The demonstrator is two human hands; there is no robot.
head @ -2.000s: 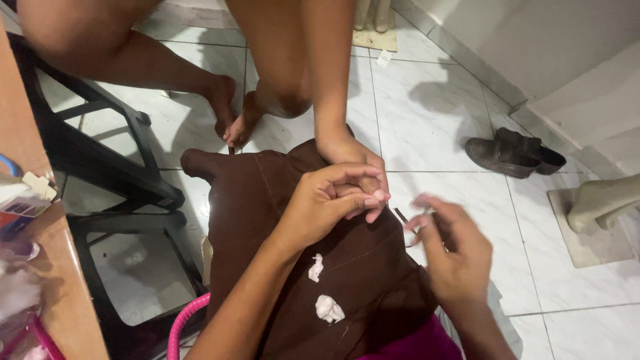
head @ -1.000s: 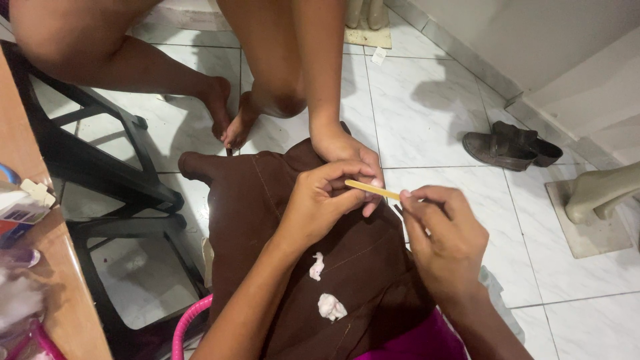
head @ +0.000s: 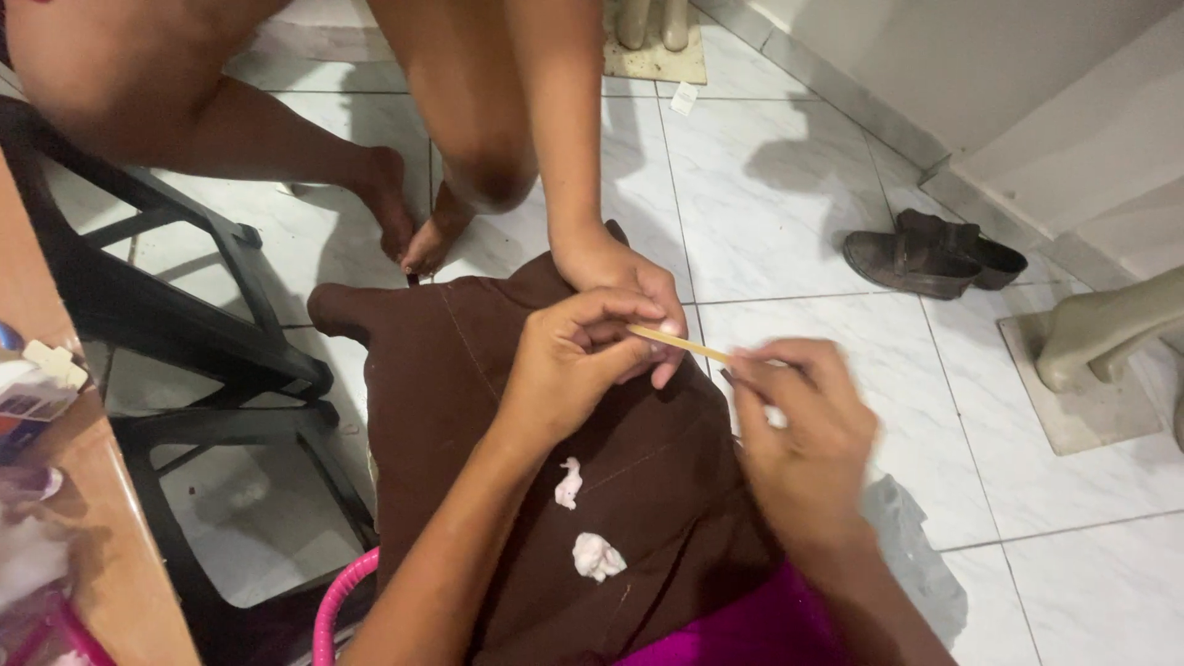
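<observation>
My left hand (head: 583,361) is closed around the fingers of another person's hand (head: 615,268), above a brown cloth (head: 435,398) spread below. My right hand (head: 805,425), slightly blurred, grips one end of a thin yellowish stick (head: 680,343), perhaps a nail file or wooden stick. Its other end lies at the held fingertips, beside my left thumb. A bit of white material shows between my right fingers. Two crumpled whitish wads, a small one (head: 568,483) and a larger one (head: 598,557), rest on the cloth.
Black plastic stools (head: 213,370) stand at left, beside a wooden table edge (head: 120,518) with bottles and cotton. A pink curved tube (head: 338,606) is near the cloth. The other person's bare legs and feet are at upper left. Dark shoes (head: 925,254) and a mannequin foot stand (head: 1082,398) are at right.
Two seconds ago my right hand was apart from the held fingers, with no yellowish stick visible; one second ago it held the stick against them. My left hand stays around the other person's fingers.
</observation>
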